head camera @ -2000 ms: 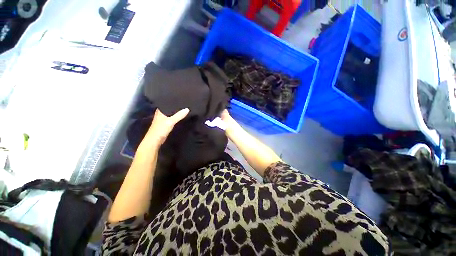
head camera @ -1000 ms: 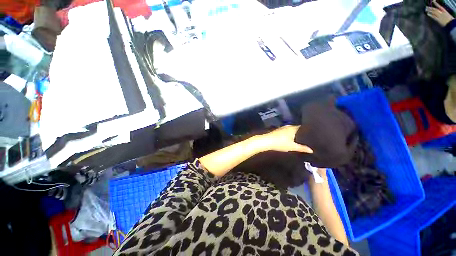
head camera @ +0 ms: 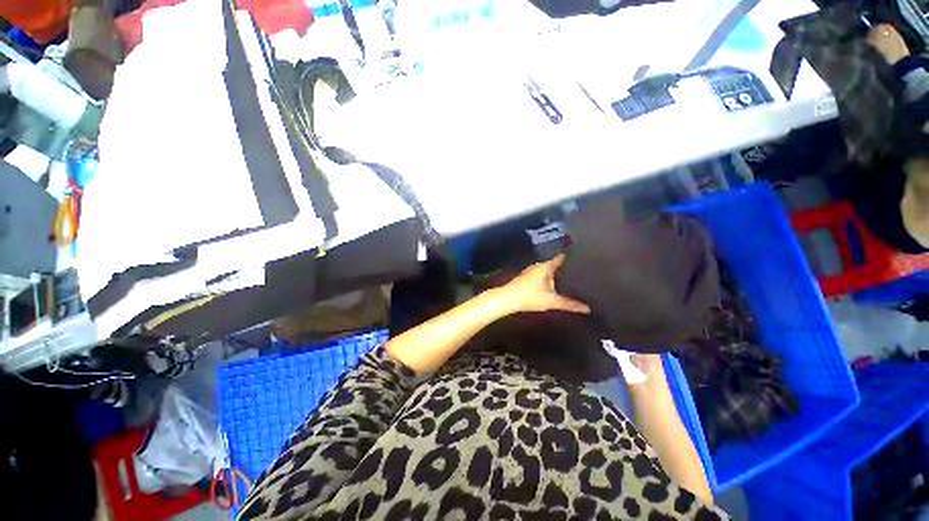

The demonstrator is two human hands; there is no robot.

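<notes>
A dark brown bundle of cloth [head camera: 642, 275] hangs over my lap, below the table's front edge. My left hand [head camera: 542, 289] grips its left side, with the thumb on top and the fingers partly hidden. My right hand [head camera: 648, 368] is at its lower edge, mostly hidden under the cloth. A small white piece [head camera: 623, 362] shows at my right fingers. A stack of white-faced pieces with dark edges [head camera: 173, 142] lies on the left of the table.
The white machine table [head camera: 489, 183] crosses in front, with snips [head camera: 543, 100] on it. A blue bin [head camera: 805, 336] with dark plaid cloth stands at right. A blue crate [head camera: 295, 392] and orange-handled scissors [head camera: 232, 488] are at lower left. Another person's hand [head camera: 888, 43] shows upper right.
The view has swung from the bins at right to the table and stack. Over the last second, my left hand and the dark cloth have shifted slightly left, and the cloth looks more spread.
</notes>
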